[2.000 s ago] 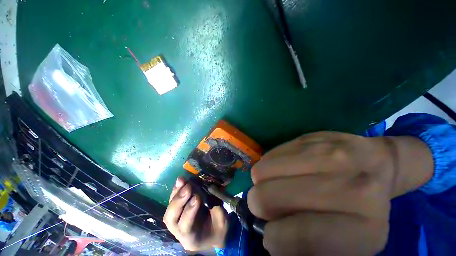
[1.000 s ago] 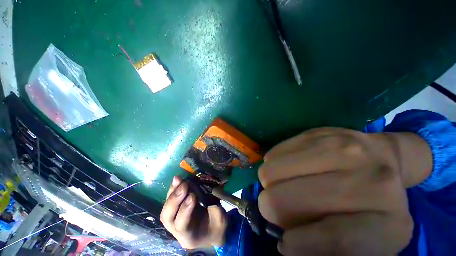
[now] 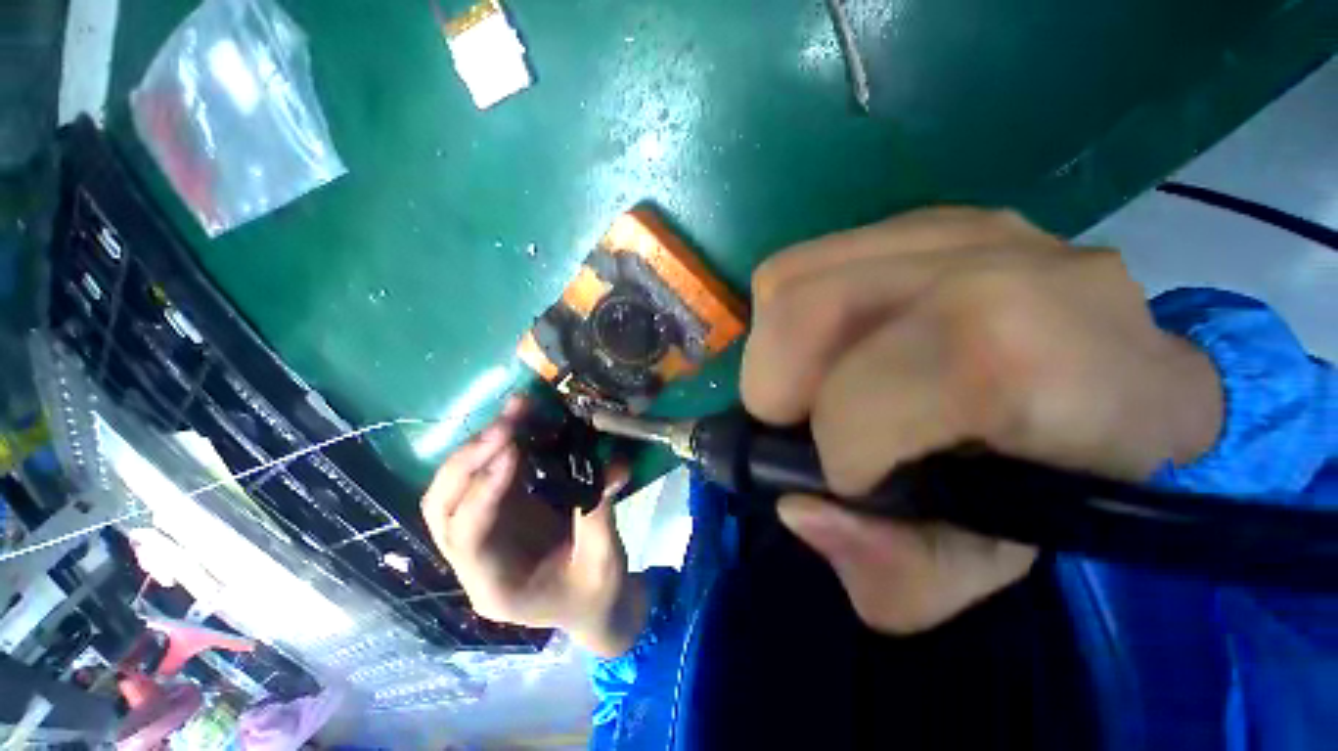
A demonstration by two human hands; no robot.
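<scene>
My left hand (image 3: 521, 536) holds a small black device housing (image 3: 561, 455) between thumb and fingers, just below the orange block. My right hand (image 3: 954, 382) grips the soldering iron (image 3: 763, 455) by its black handle. The iron's metal barrel points left, and its tip is at the housing's upper edge; whether they touch is unclear. The orange soldering fixture (image 3: 682, 279), with dark grey lumpy material around a round black centre, lies on the green mat (image 3: 411, 279). Thin solder wire (image 3: 316, 437) runs from the left edge towards my left hand; its end is hard to see.
A silver-white battery (image 3: 489, 62) and a clear plastic bag (image 3: 235, 118) lie on the mat. Tweezers (image 3: 850, 59) are at the top. A black parts tray (image 3: 220, 374) runs along the left, with clear ridged plastic beyond it. The iron's thick cord (image 3: 1174, 514) crosses lower right.
The view has shifted, so the mat's things sit higher. My right hand has turned, and the iron lies flatter with its handle and cord showing. My left hand has opened somewhat around the housing.
</scene>
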